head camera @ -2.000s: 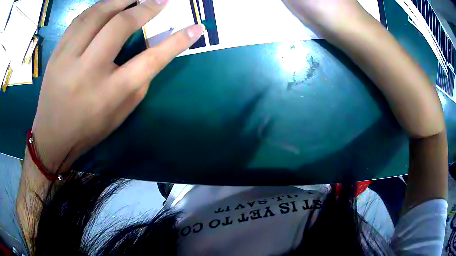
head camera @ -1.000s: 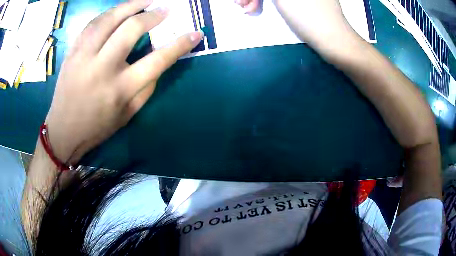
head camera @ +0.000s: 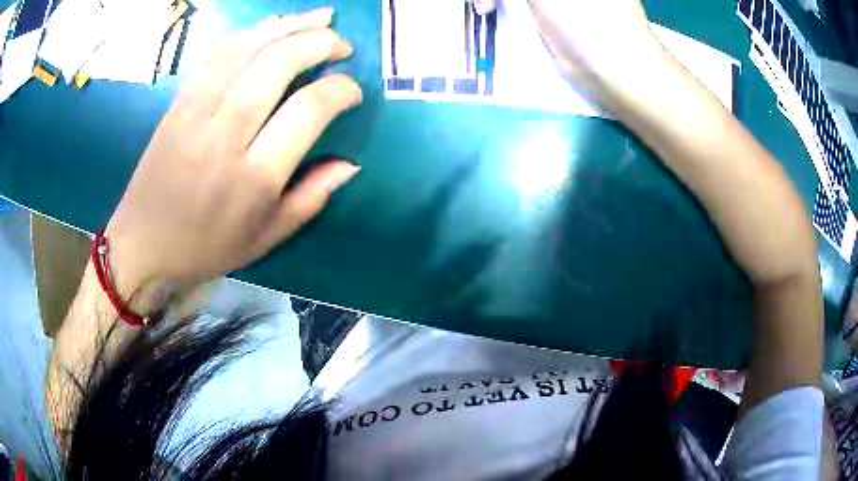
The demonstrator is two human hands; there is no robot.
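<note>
A white adhesive sheet point(head camera: 555, 91) with dark bars near its left end lies on the green mat at the top centre. A small teal tab point(head camera: 484, 66) shows at one dark bar. My left hand point(head camera: 245, 150) is over the mat left of the sheet, fingers apart, holding nothing visible and not touching the sheet. My right hand point(head camera: 574, 23) is at the top edge over the sheet, partly cut off. A fingertip shows near the bars' top. Whatever it holds is out of the picture.
Loose white display modules point(head camera: 103, 42) with yellow edges lie at the upper left. Spare adhesive sheets point(head camera: 809, 103) with rows of dark bars overlap at the right. The green mat's curved near edge point(head camera: 423, 322) runs above my lap. A red thing point(head camera: 659, 378) is below it.
My left hand has come off the sheet and its fingers have spread. The sheet shows farther right in view, with its left end uncovered. My right hand has moved close to the dark bars.
</note>
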